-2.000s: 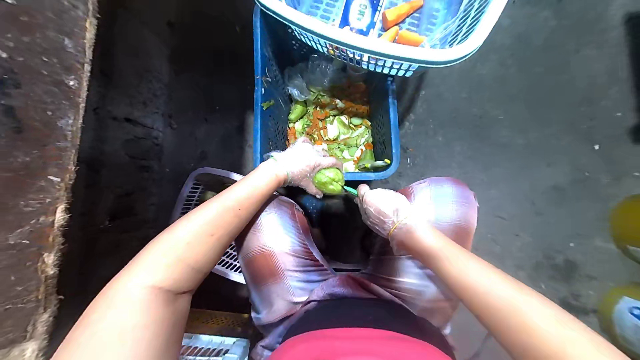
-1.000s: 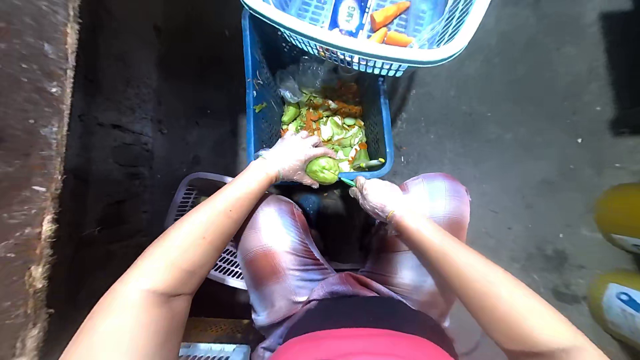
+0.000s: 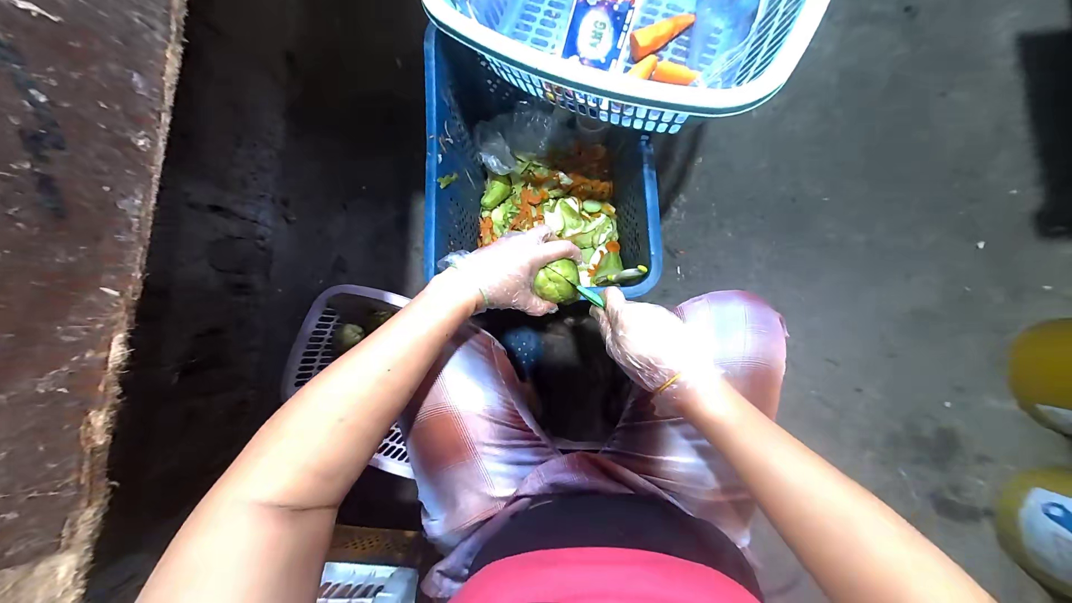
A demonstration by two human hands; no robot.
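Over the near edge of a blue plastic crate (image 3: 651, 209), my left hand (image 3: 515, 272), in a clear plastic glove, grips a green chayote (image 3: 556, 281). My right hand (image 3: 641, 335), gloved the same way, holds a small knife or peeler with a green handle (image 3: 591, 296); its tip is against the chayote's right side. Inside the crate lie green and orange vegetable peelings (image 3: 578, 219), a whole green vegetable (image 3: 496, 192) and a crumpled clear plastic bag (image 3: 521, 134).
A light blue basket (image 3: 729, 105) with carrots (image 3: 662, 35) and a printed package (image 3: 599, 33) sits across the crate's far end. A pale slatted basket (image 3: 311, 352) stands at left, beside a worn board (image 3: 75, 276). Yellow containers (image 3: 1043, 368) stand at right.
My left hand's fingers have shifted around the chayote, which shows a different side than two seconds ago. The green-handled tool stays at its right side.
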